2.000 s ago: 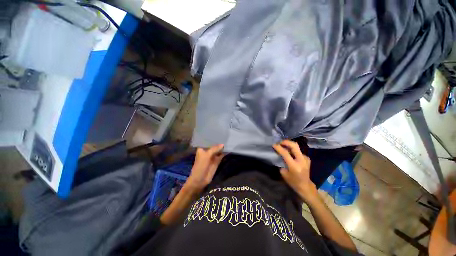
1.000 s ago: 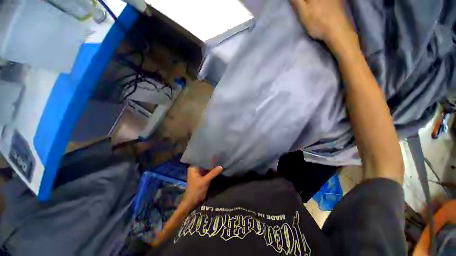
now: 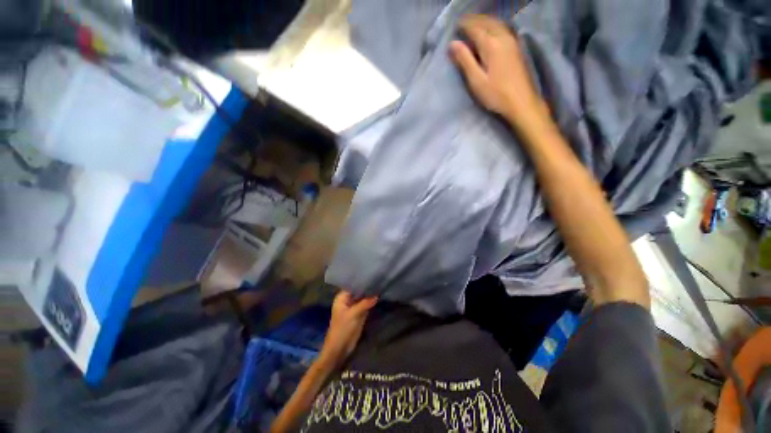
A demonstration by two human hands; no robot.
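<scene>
A large, shiny blue-grey garment body [image 3: 423, 194] hangs from the table over my lap, with a long flat band along its left side. My left hand [image 3: 350, 315] pinches the garment's near left corner, close to my dark shirt. My right hand [image 3: 494, 68] reaches far up over the cloth. Its bent fingers touch a fold near the top, and whether they grip it is hidden. More of the garment lies bunched to the right of my right arm.
A white-and-blue machine [image 3: 139, 203] stands at left. Grey cloth [image 3: 161, 364] and a blue basket [image 3: 247, 380] are below it. A dark-grey tape [image 3: 697, 292] runs past orange-handled snips [image 3: 710, 211] at right. Another person's arm [image 3: 740, 380] shows at the lower right.
My right hand has left the near edge and moved up across the garment. My left hand keeps the near corner, now slightly lower. The cloth has shifted and its band lies more slanted.
</scene>
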